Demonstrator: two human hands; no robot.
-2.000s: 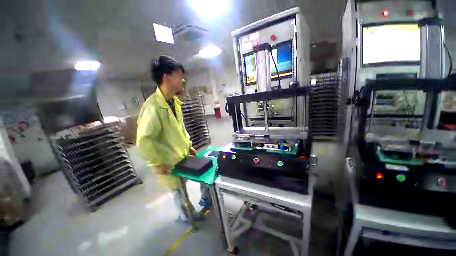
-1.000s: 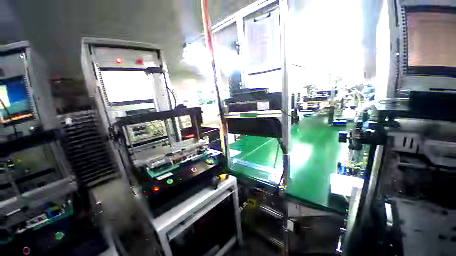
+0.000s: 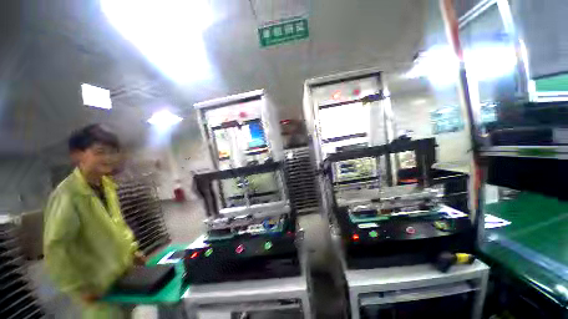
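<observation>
Neither of my hands is in the picture. Two test fixtures stand ahead on white stands. The left test fixture (image 3: 240, 261) has a black base with small lit red and green buttons, and a circuit board (image 3: 249, 229) lies under its upper frame. The right test fixture (image 3: 405, 240) also has lit buttons on its front, and a circuit board (image 3: 398, 209) lies in it. The picture is blurred, so board details cannot be told.
A person in a yellow jacket (image 3: 87, 230) stands at left by a green side table (image 3: 140, 298) bearing a black block (image 3: 144, 278). Test cabinets stand behind the fixtures, a rack (image 3: 300, 180) between them. A yellow-black object (image 3: 454, 259) lies on the right stand. A green surface (image 3: 535, 224) is at right.
My view has swung back left from the right-hand benches. Both fixtures and the person in yellow show again; the person now faces more towards me than two seconds ago.
</observation>
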